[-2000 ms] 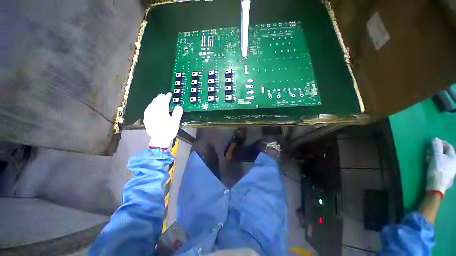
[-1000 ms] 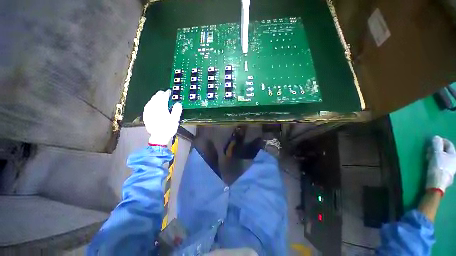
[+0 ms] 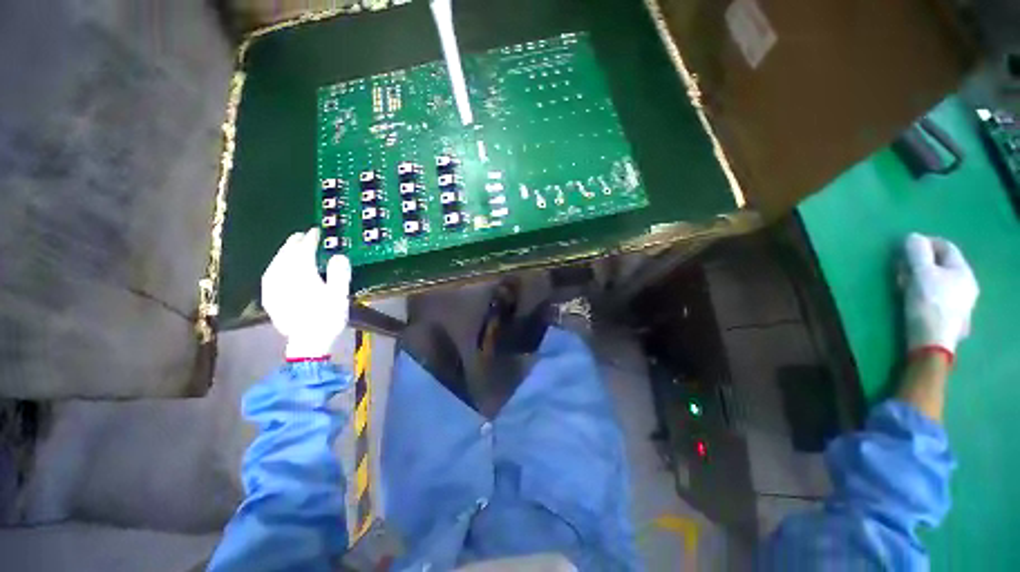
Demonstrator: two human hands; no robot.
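A large green printed circuit board (image 3: 548, 145) lies on the dark green booth mat (image 3: 268, 145), with rows of small black-and-white components at its lower left. A pale tapered nozzle (image 3: 452, 62) comes down from the top, its tip over the board; no hand is on it. My left hand (image 3: 307, 296), in a white glove with a red cuff edge, is at the board's lower-left corner, fingers and thumb around it. My right hand (image 3: 937, 293), also gloved, rests on the bright green bench mat (image 3: 850, 246) with curled fingers; its palm side is hidden.
The booth's front edge (image 3: 559, 259) is crusty. A brown panel (image 3: 828, 101) with a white label stands right of the booth. A small black object (image 3: 928, 148) and part of another green board (image 3: 999, 143) are at the right. Yellow-black tape (image 3: 361, 436) marks the floor.
The view has turned and shifted, so the booth and board appear tilted and further left, and more of the bench shows. My left hand stays at the board's corner; my right hand stays on the mat.
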